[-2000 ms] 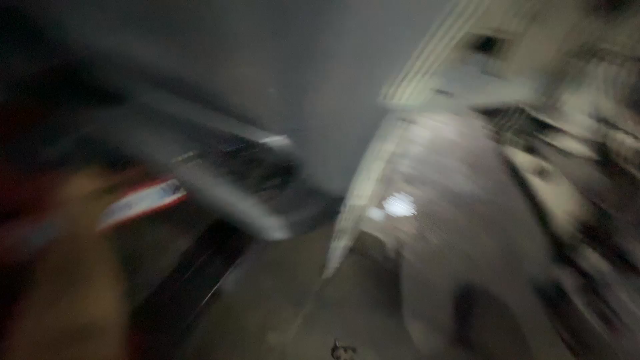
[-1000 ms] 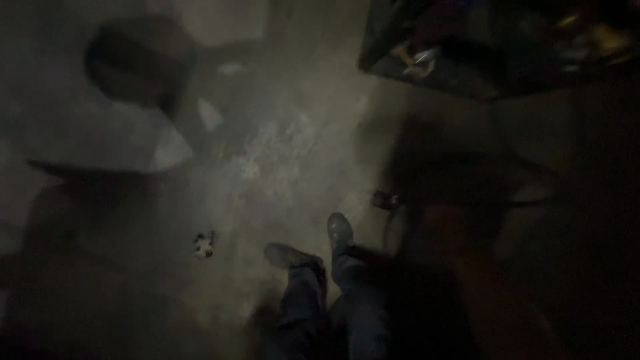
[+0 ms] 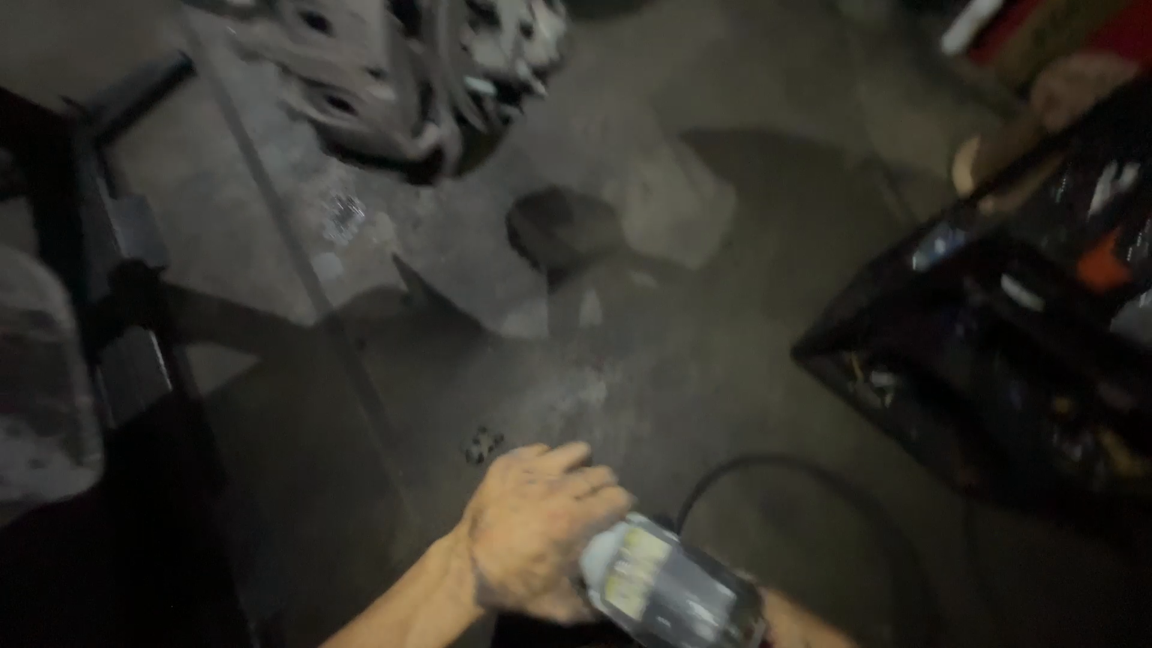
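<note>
At the lower middle of the head view, my left hand (image 3: 549, 531) has its fingers closed around the near end of a dark cylindrical container (image 3: 697, 598) with a pale cap-like end and a yellowish label. My right hand (image 3: 778, 616) is mostly hidden behind the container's lower right end; part of its wrist and forearm shows, and its fingers cannot be seen. A black hose or cable (image 3: 783, 461) curves up beside the container. Blur and dim light hide the finer details.
A large cast metal assembly (image 3: 387, 81) stands at the top left. A dark tray or cart (image 3: 823, 346) with mixed tools and parts is at the right. A small dark part (image 3: 483, 445) lies on the concrete floor (image 3: 432, 378). A metal frame (image 3: 135, 234) stands left.
My left hand and the container now show at the bottom, where neither was seen one second ago. The view has shifted greatly, and my feet are out of it.
</note>
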